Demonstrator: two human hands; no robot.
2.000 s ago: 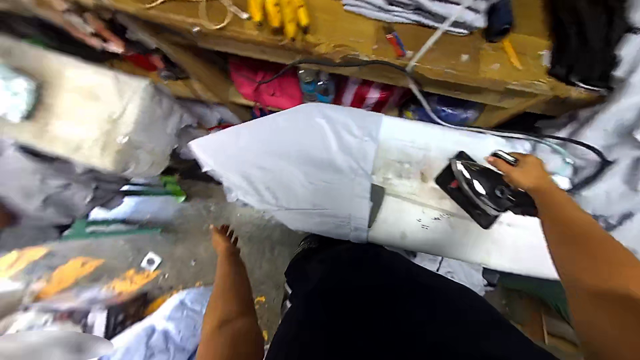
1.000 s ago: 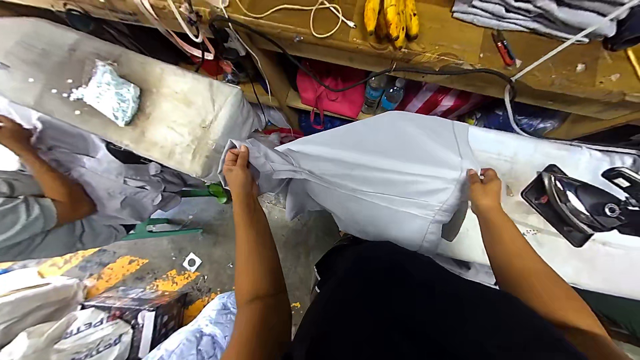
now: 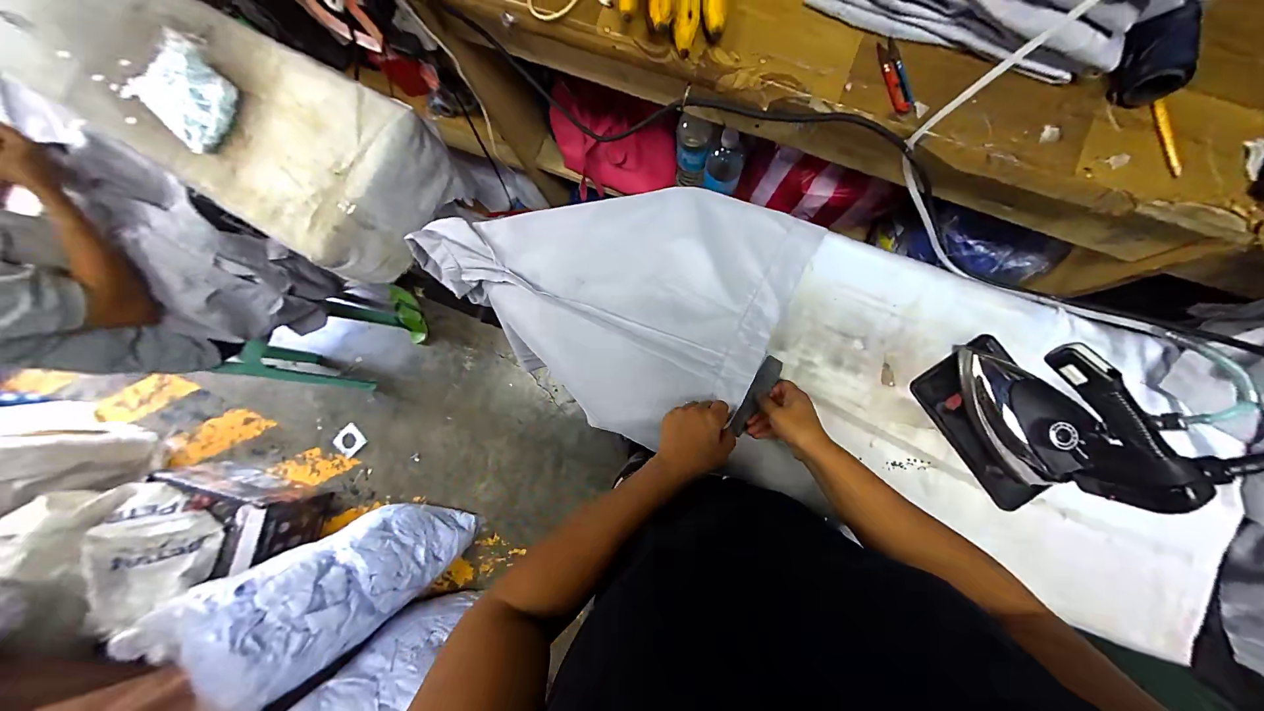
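A light grey cloth garment (image 3: 642, 286) is drawn over the narrow left end of a white padded ironing board (image 3: 948, 553). At its lower right edge, my left hand (image 3: 697, 434) grips the fabric. Close beside it, my right hand (image 3: 788, 415) pinches a small dark grey flap (image 3: 758, 393) at the same edge. To the right, a black steam iron (image 3: 1066, 425) rests on a dark iron rest (image 3: 963, 395) on the board, with its cord and a clear hose running off to the right.
Behind the board runs a wooden table (image 3: 1076, 188) with bananas (image 3: 683, 20), folded cloth (image 3: 948, 30) and a cable. A second padded board (image 3: 326, 148) stands at left, where another person's arm (image 3: 79, 237) is over grey cloth. Stuffed bags (image 3: 316, 592) lie on the floor at lower left.
My right hand has let go of the iron, which rests on the board. Both hands took hold of the garment, then came together at its lower right edge; my left hand left the bunched far end.
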